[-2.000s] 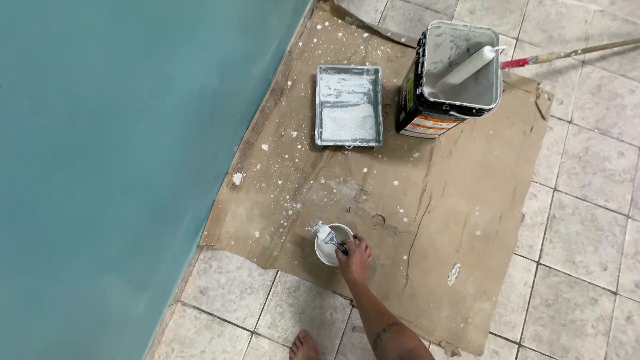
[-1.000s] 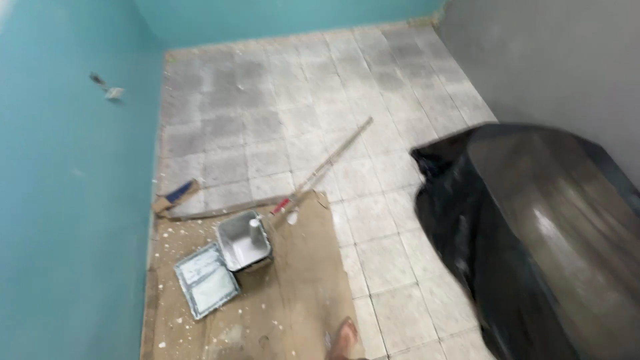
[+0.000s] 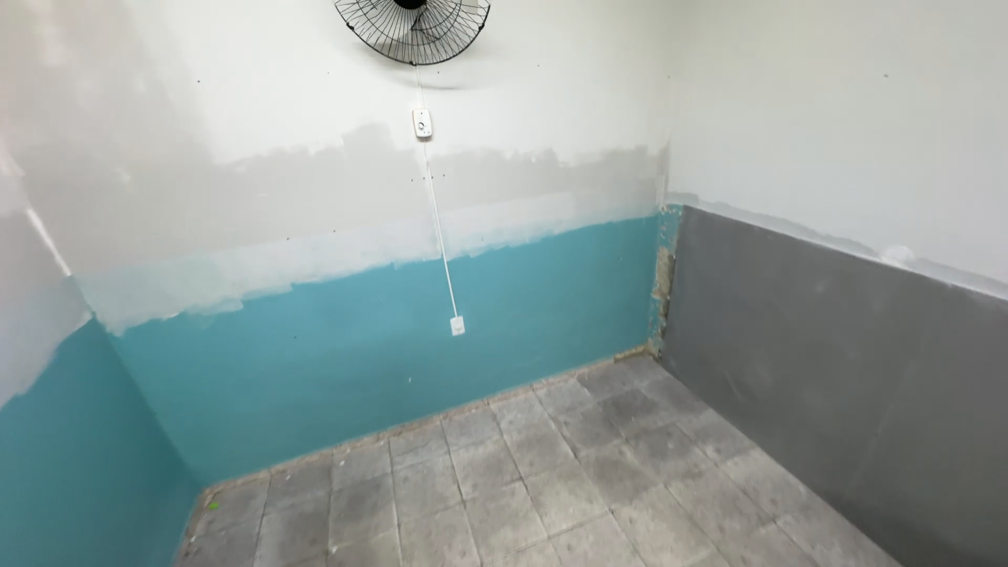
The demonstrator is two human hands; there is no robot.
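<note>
Neither of my hands is in the head view now, so what they hold cannot be seen. Facing me is a wall (image 3: 378, 354) with teal paint on its lower part and uneven white and greyish coats above it. A white cable runs down this wall from a white fan control (image 3: 423, 124) to a white outlet (image 3: 457, 325). At the top hangs a black wire-caged wall fan (image 3: 413, 31), cut off by the frame edge.
Grey tiles (image 3: 488, 504) cover the floor. On the right stands a dark grey lower wall section (image 3: 827, 370), with a rough, chipped strip (image 3: 661, 291) in the corner beside it. A teal wall (image 3: 71, 441) bounds the left side.
The view has swung up to the walls. Two seconds ago a hand held a brush at a white paint pot; the hand, pot, tray, bucket and cardboard are now out of view.
</note>
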